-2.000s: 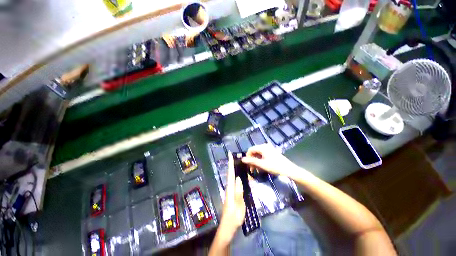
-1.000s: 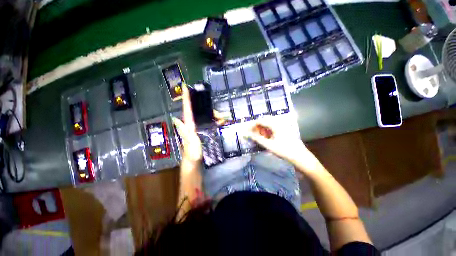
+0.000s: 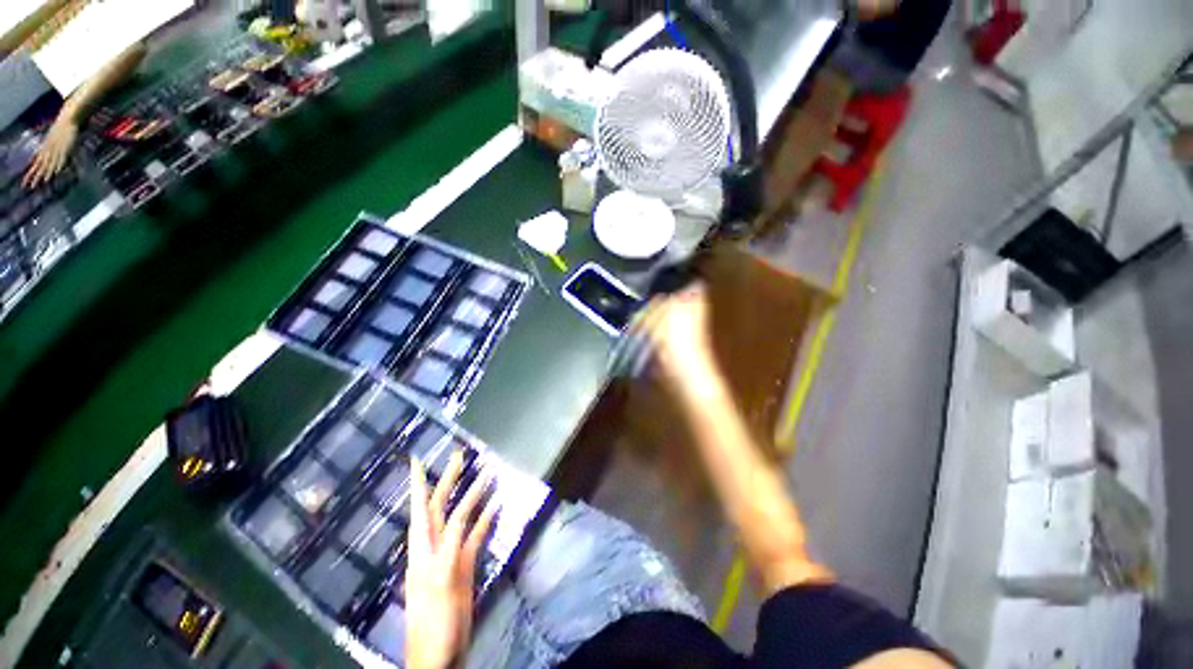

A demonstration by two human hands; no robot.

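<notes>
My left hand (image 3: 442,555) is over the near lens tray (image 3: 347,490), palm down with fingers spread, and seems to hold nothing. My right hand (image 3: 678,329) is reached out at the bench's front edge, beside the white-rimmed smartphone (image 3: 602,298). It is blurred; a dark shape and a greyish blur lie by its fingers, and I cannot tell if it holds anything. Closed black flip phones (image 3: 207,444) stand close together left of the tray. Another flip phone (image 3: 178,609) lies in the phone tray at the lower left.
A second lens tray (image 3: 399,311) lies beyond the near one. A white fan (image 3: 663,124) stands at the back, with a white scrap (image 3: 542,233) near its base. The green conveyor (image 3: 275,177) runs along the left; another person's hand (image 3: 55,150) is beyond it. White boxes (image 3: 1047,523) are at right.
The view has swung right. My right hand has moved from the lens tray to beside the smartphone. My left hand has let go of the black handset and now spreads over the tray.
</notes>
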